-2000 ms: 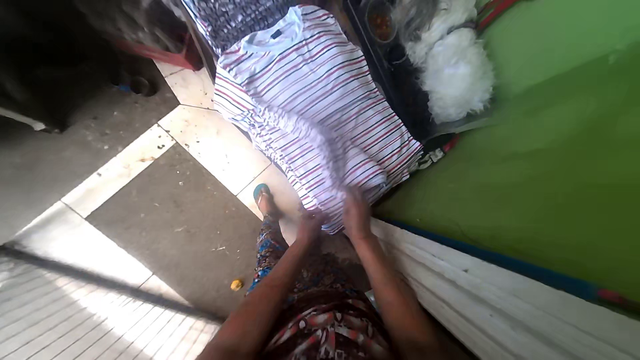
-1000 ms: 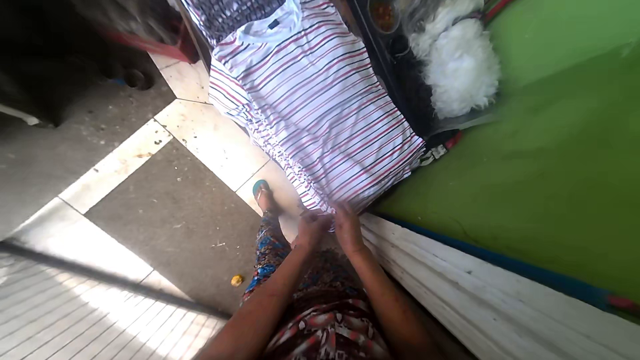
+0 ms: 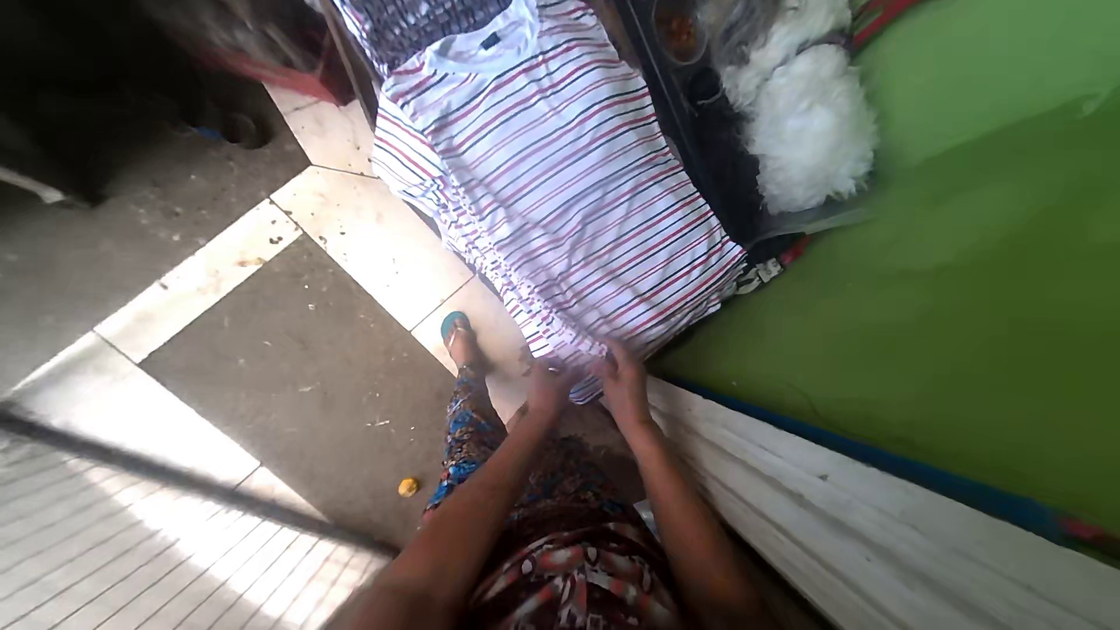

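Observation:
A white T-shirt (image 3: pixel 560 166) with red and dark stripes lies spread out, its neckline toward the top of the view and its hem toward me. Along its left side the fabric is bunched in gathers. My left hand (image 3: pixel 549 385) grips the bottom left corner of the hem. Close beside it, my right hand (image 3: pixel 623 372) pinches the hem a little farther right. Under the shirt's collar end shows a dark patterned cloth (image 3: pixel 429 26).
White fluffy material (image 3: pixel 814 131) sits right of the shirt, near a dark tray (image 3: pixel 669 114) with a cup (image 3: pixel 681 31). A green surface (image 3: pixel 945 332) fills the right, edged by a white ledge (image 3: pixel 840 499). A red crate (image 3: pixel 306 79) stands upper left; a yellow object (image 3: pixel 409 486) lies on the floor.
Two seconds ago part of the shirt was folded over and blurred near my hands; now its lower part lies flatter. Both hands remain at the hem.

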